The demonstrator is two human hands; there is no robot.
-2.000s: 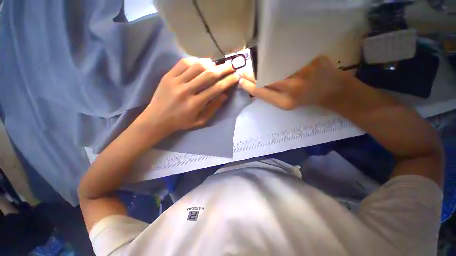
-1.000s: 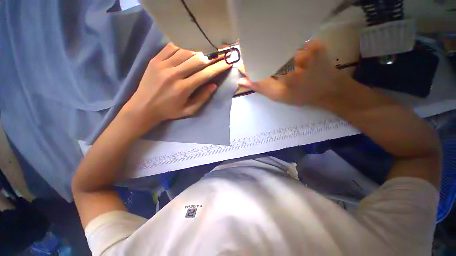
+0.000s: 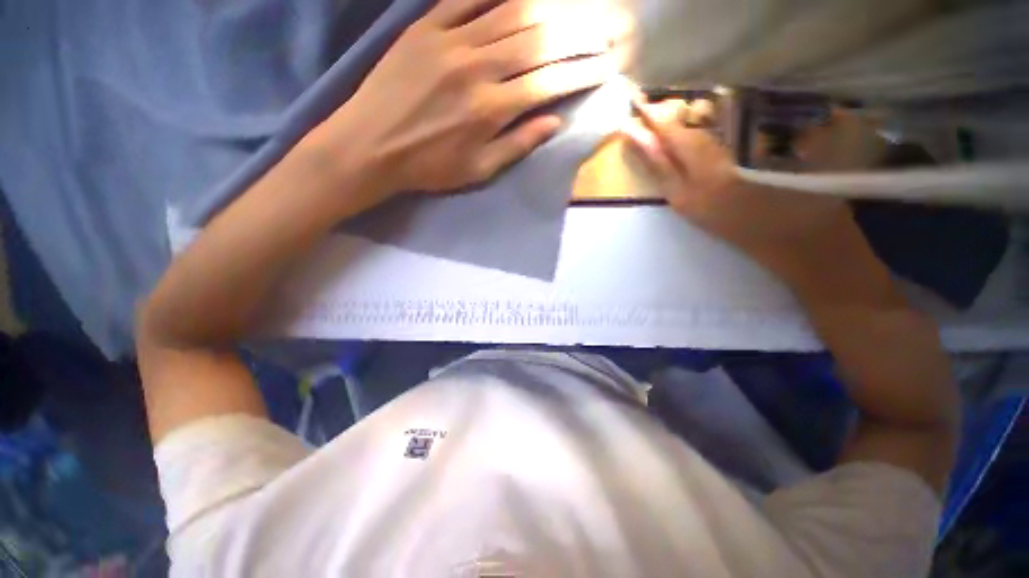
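Note:
A large grey-blue fabric panel covers the left of the table. A smaller grey flap with a pointed corner lies under my left hand and over the table's white front part. My left hand lies flat on the cloth, fingers stretched towards the glare at the needle. My right hand has its fingertips at the cloth's edge, right of the glare; the glare hides whether they pinch it. The cream sewing machine head fills the upper right. The needle and presser foot are lost in glare.
The tan machine bed shows between my hands, with a dark slot at its front. A printed ruler runs along the white table edge. A dark flat object lies right of my right forearm. Blue mesh is at the lower right.
The camera view has tilted and shifted, so the machine head looks closer and the needle area sits higher. The black wire loop is no longer visible. Both hands remain at the cloth by the needle.

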